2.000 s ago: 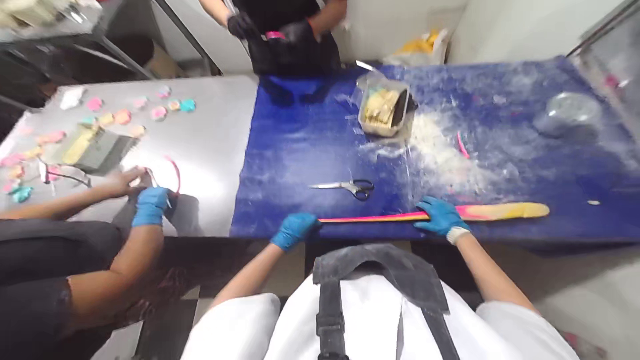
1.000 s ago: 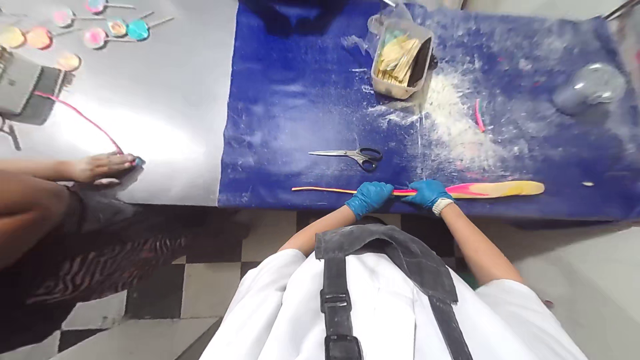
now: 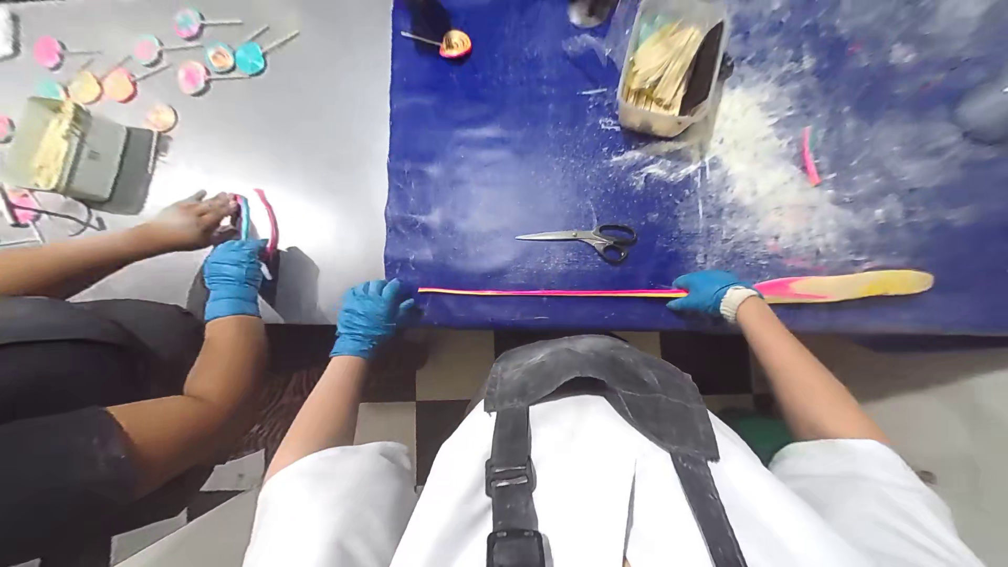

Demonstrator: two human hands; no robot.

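A long pink and yellow candy rope lies straight along the near edge of the blue table cover, widening at the right into a thick yellow and pink candy roll. My right hand, in a blue glove, rests over the rope where it meets the thick part; its grip is hard to tell. My left hand, also in a blue glove, is just beyond the rope's thin left end, fingers apart and holding nothing. Black-handled scissors lie above the rope, blades to the left.
A plastic tub of sticks stands beside scattered white powder. A short pink strip and a lollipop lie on the blue cover. At left, a co-worker's hands handle candy strips near several lollipops and another tub.
My left hand has moved left, away from my right hand, past the rope's thin end. The co-worker's gloved hand is in view again. The view has shifted.
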